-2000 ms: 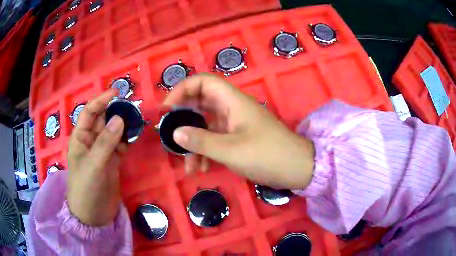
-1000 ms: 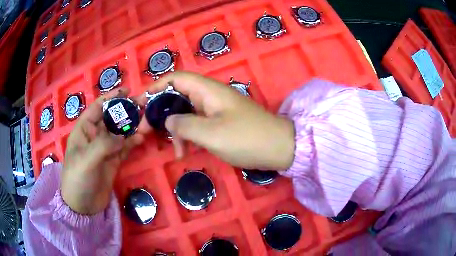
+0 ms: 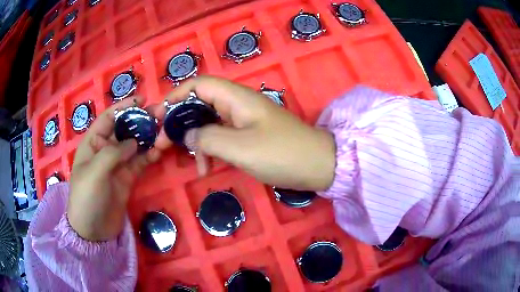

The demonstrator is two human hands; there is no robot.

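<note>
My left hand (image 3: 105,165) holds a round silver watch body (image 3: 135,124), its glossy dark face up with small faint marks, thumb at its lower edge. My right hand (image 3: 256,134) holds a second watch body (image 3: 185,120) just to the right, its dark screen showing faint small marks and my thumb over its lower part. Both are held side by side above the red foam tray (image 3: 325,71). In the tray, several watches lie face down in the far row, such as one watch (image 3: 242,44). Nearer ones lie face up, such as a black-faced watch (image 3: 221,213).
Another red tray (image 3: 131,25) lies at the far left with small watches. At right is a red tray (image 3: 456,54) with a pale blue slip (image 3: 488,80), and a white card (image 3: 445,98) beside the main tray. A calculator (image 3: 23,165) and fan (image 3: 8,239) are at left.
Both watches have moved slightly left and up in view. The left watch's screen lit with a QR code and is now dark with faint marks. The right one, black earlier, now shows faint marks.
</note>
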